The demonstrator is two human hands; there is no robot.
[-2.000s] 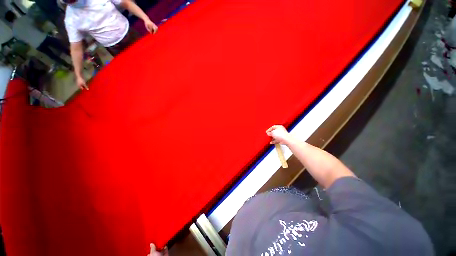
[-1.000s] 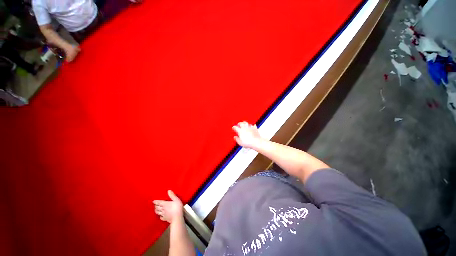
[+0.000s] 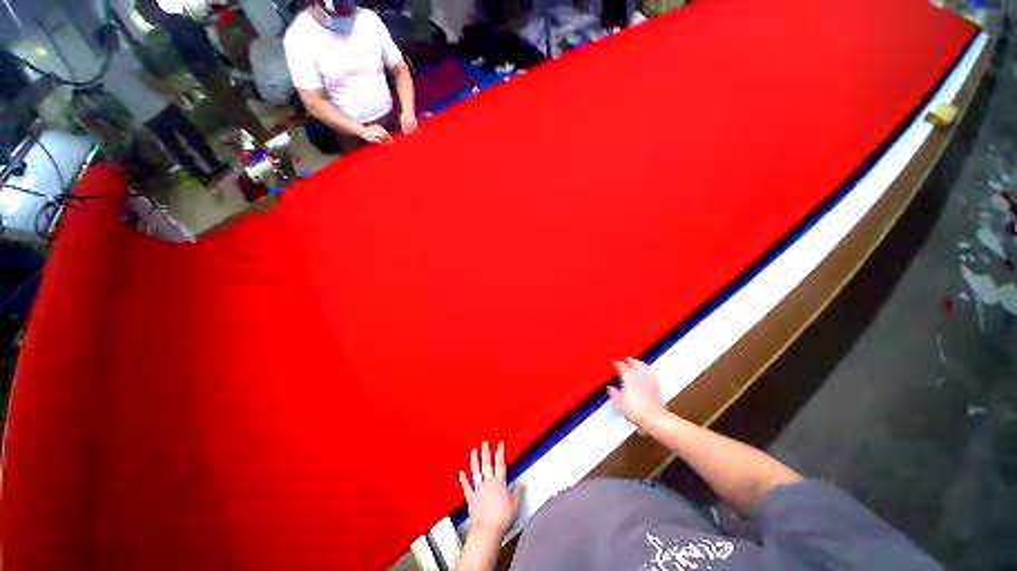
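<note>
A wide red fabric ply covers most of the long table. Its near edge lies above a thin dark blue strip and a broad white band. My left hand lies with fingers spread on the near fabric edge, close to the end of the pale double rail. My right hand rests on the near edge further right, across the red, blue and white; its fingers look slightly apart. I see no stick in either hand.
A thick red fabric roll lies at the left end. A person in a white top stands at the far edge, hands at the cloth. A yellow block sits at the far right near edge. Scraps lie on the floor.
The view has shifted, showing more of the roll and far end. My left hand has moved onto the near edge, closer to my right. The stick seen earliest under my right hand no longer shows.
</note>
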